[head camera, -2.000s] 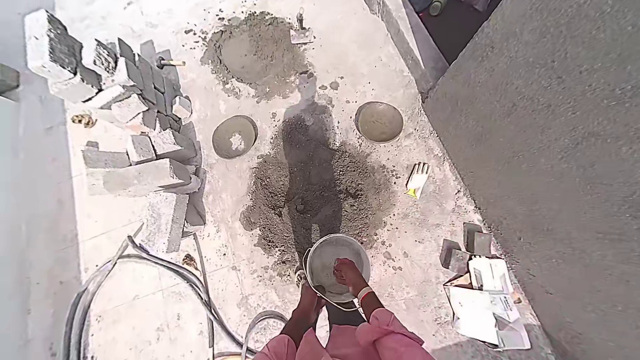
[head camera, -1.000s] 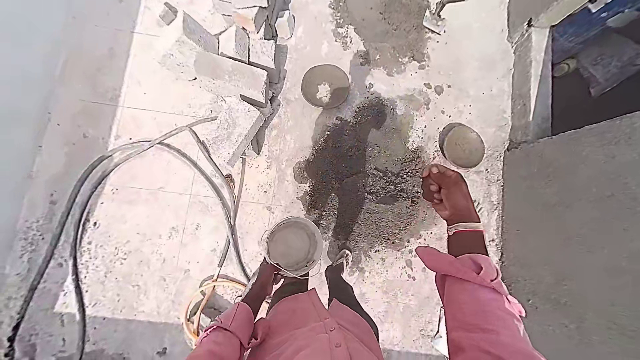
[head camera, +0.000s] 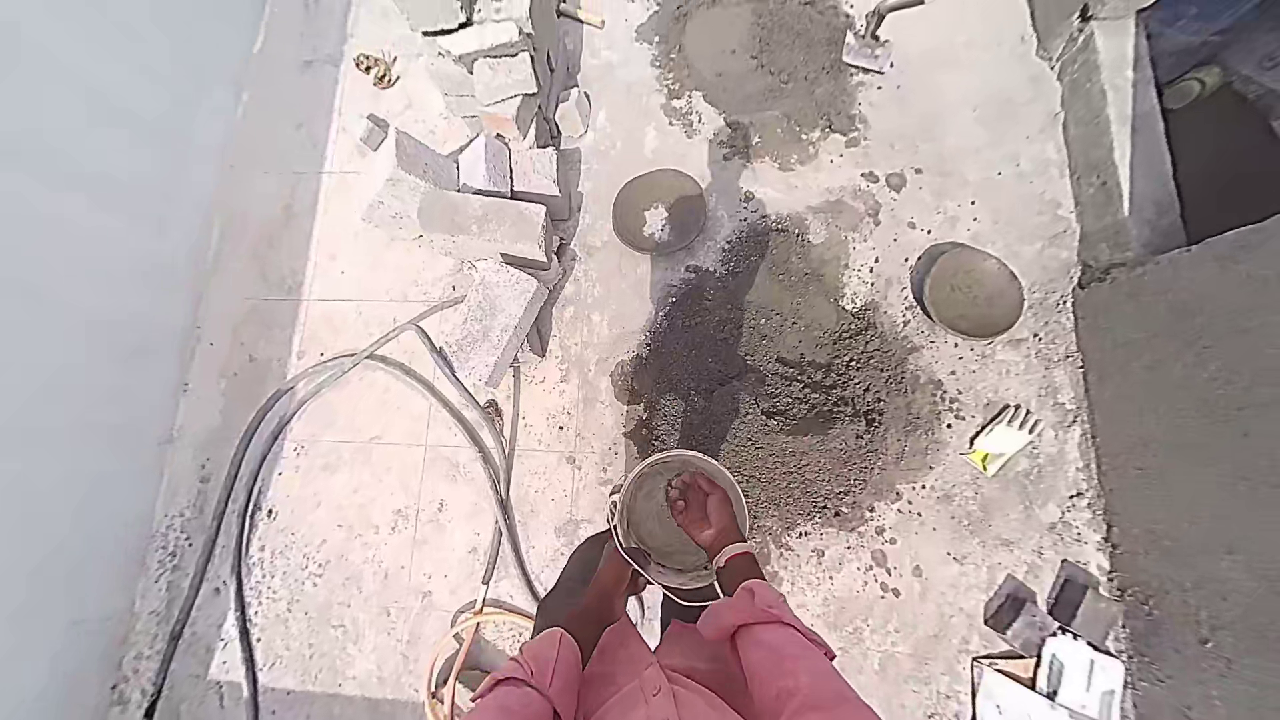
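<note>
My left hand (head camera: 612, 580) grips the rim and handle side of a light bucket (head camera: 650, 500) held in front of my body. Inside the bucket's mouth is my right hand (head camera: 703, 508), its fingers curled; whether they hold anything cannot be seen. Grey material coats the bucket's inside. Just beyond lies a dark, damp mortar mix (head camera: 830, 400) spread on the floor, partly under my shadow. A round pan with a white lump (head camera: 658, 212) stands beyond it to the left, and another round pan (head camera: 972, 292) stands to the right.
Concrete blocks (head camera: 485, 225) are heaped at the left, with grey hoses (head camera: 240, 500) curving below them. A glove (head camera: 1003, 438) lies at the right, above an open carton (head camera: 1015, 690). A trowel (head camera: 868, 50) rests by the far mortar patch (head camera: 750, 60). A wall (head camera: 1190, 450) borders the right side.
My right hand has moved from over the mix, out to the right, back into the bucket. My left hand has kept hold of the bucket. The view has shifted.
</note>
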